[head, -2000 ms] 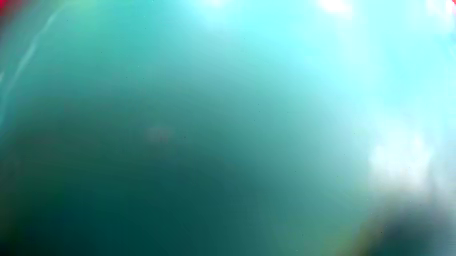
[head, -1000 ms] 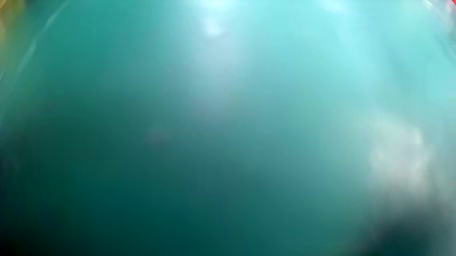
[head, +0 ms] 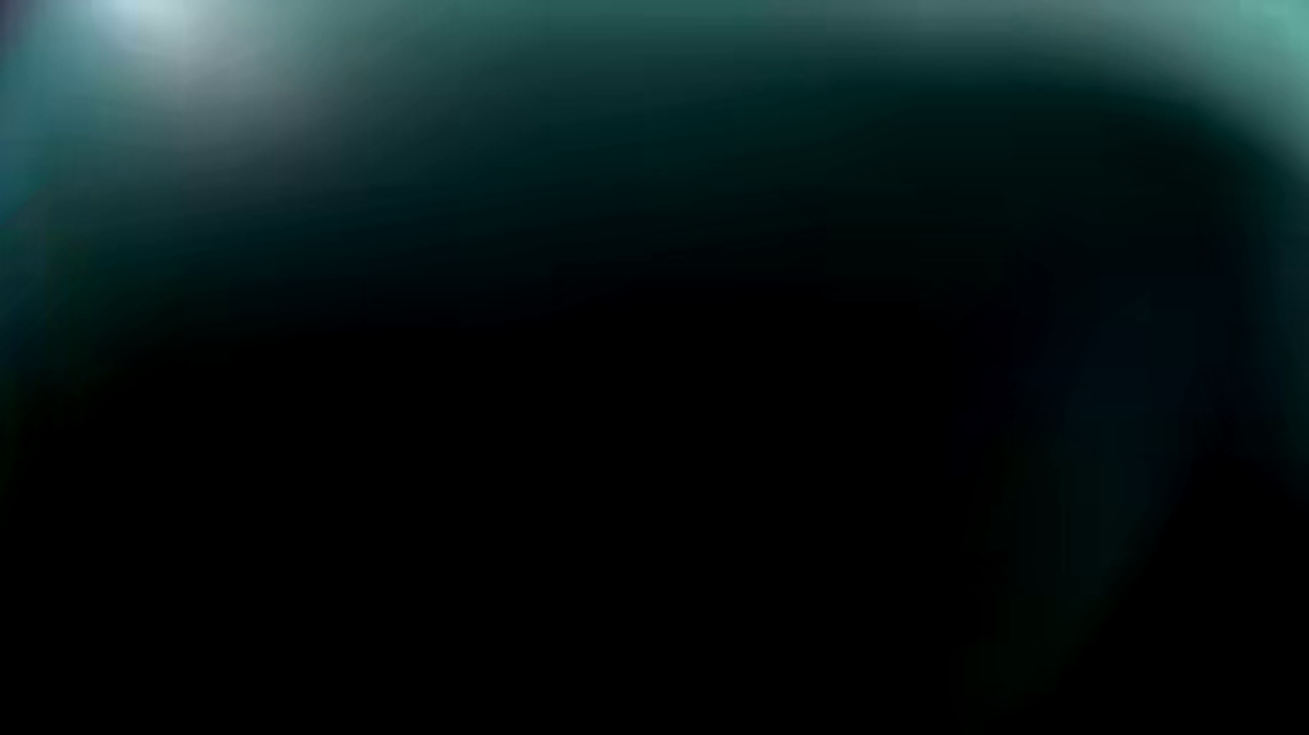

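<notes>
A black, blurred darkness [head: 603, 503] fills most of the head view. Its nature cannot be told. A blurred green surface [head: 603, 36] shows as a band along the top edge, with a pale bright patch [head: 180, 43] at the upper left. No object can be made out. Neither my left hand nor my right hand can be seen.
The green band is brightest at the upper right corner and runs a little way down the left and right edges. No edges, containers or people can be made out.
The view has gone from mostly blurred green to mostly black. The whitish shape at the right is no longer visible, and green remains mainly along the top.
</notes>
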